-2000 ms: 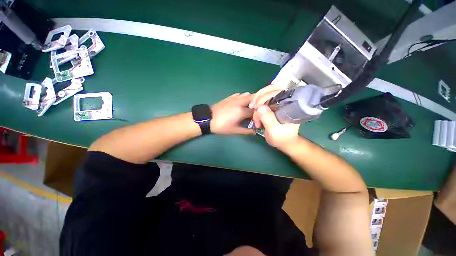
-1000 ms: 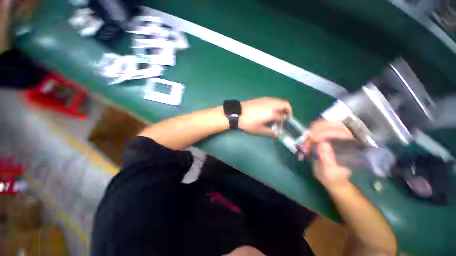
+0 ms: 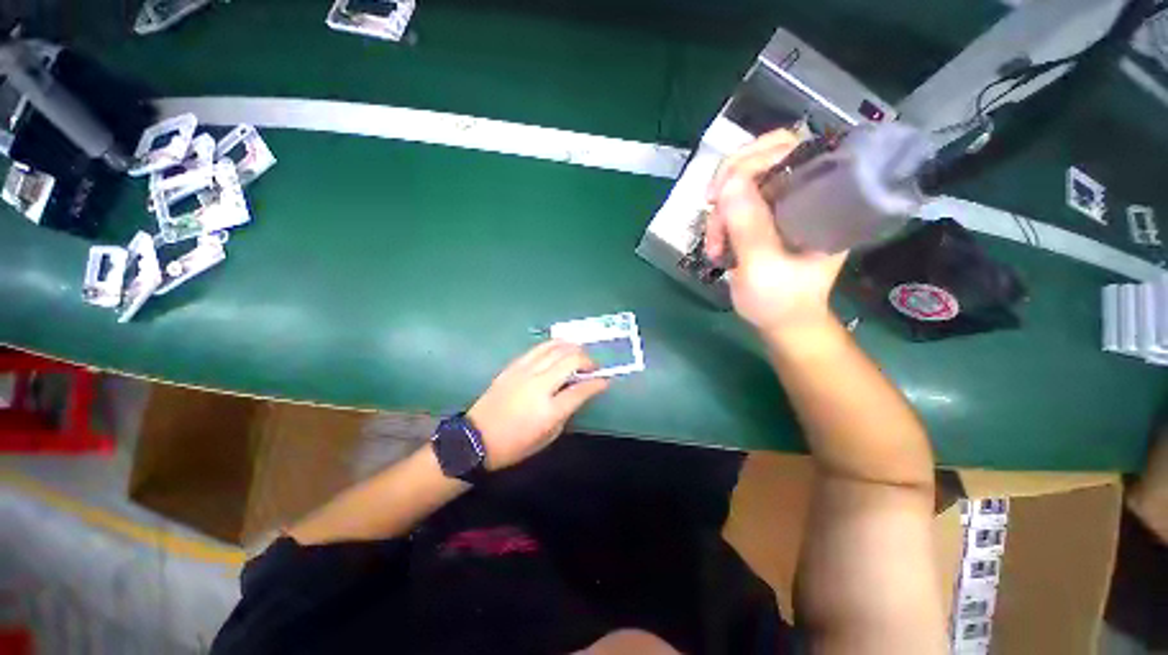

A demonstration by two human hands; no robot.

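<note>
My left hand [image 3: 532,399] holds the near left corner of a white plastic housing [image 3: 620,323], which lies on the green bench near its front edge. A small green circuit board shows along the housing's far side. My right hand [image 3: 769,243] is closed around the grey electric screwdriver [image 3: 835,192], held over the silver-grey screw feeder [image 3: 675,230]. The driver tip is hidden behind my hand, so I cannot tell whether it touches the feeder.
Loose white housings [image 3: 201,198] are piled at the left beside a black driver station [image 3: 64,141]. More housings lie beyond the white strip [image 3: 461,132]. A black pouch [image 3: 948,288] is right of the feeder, with stacked white units [image 3: 1135,319] farther right. Cardboard boxes [image 3: 1057,563] stand below the edge.
My right hand and the screwdriver have moved from the housing to the feeder. The housing now lies left of them, in my left hand. The view has turned and one housing has left the pile's near side.
</note>
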